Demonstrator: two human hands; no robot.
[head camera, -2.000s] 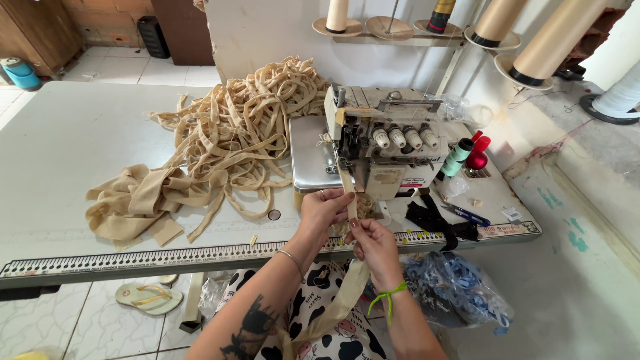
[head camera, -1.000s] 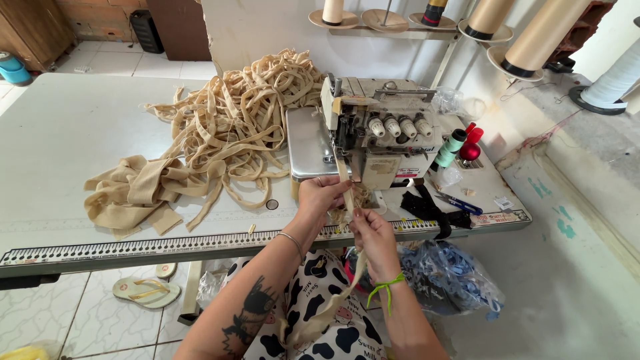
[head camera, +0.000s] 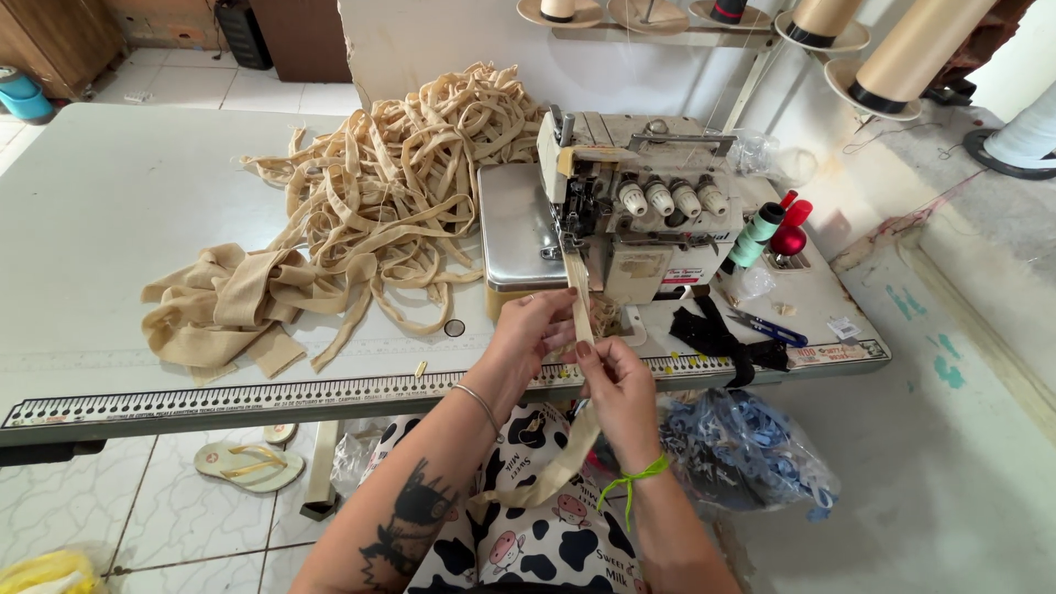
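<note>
A beige fabric strip (head camera: 581, 305) runs from under the presser foot of an overlock sewing machine (head camera: 652, 198) toward me, and its loose end hangs over my lap. My left hand (head camera: 536, 334) holds the strip's left edge just in front of the machine. Nearer the table edge, my right hand (head camera: 615, 379) pinches the strip between thumb and fingers. A tangled heap of narrow beige strips (head camera: 396, 181) lies left of the machine, with a wider folded beige fabric piece (head camera: 223, 305) at its front left.
Thread snips (head camera: 769, 327), a black cloth strip (head camera: 709, 330), a mint thread spool (head camera: 755, 235) and a red object (head camera: 789, 239) lie right of the machine. Thread cones (head camera: 916, 49) stand behind. A plastic bag of blue scraps (head camera: 742, 454) is below the table edge.
My hands stay on the strip by the machine. Since the earliest frame, the strip's hanging part has changed its curve over my lap. The heap looks the same.
</note>
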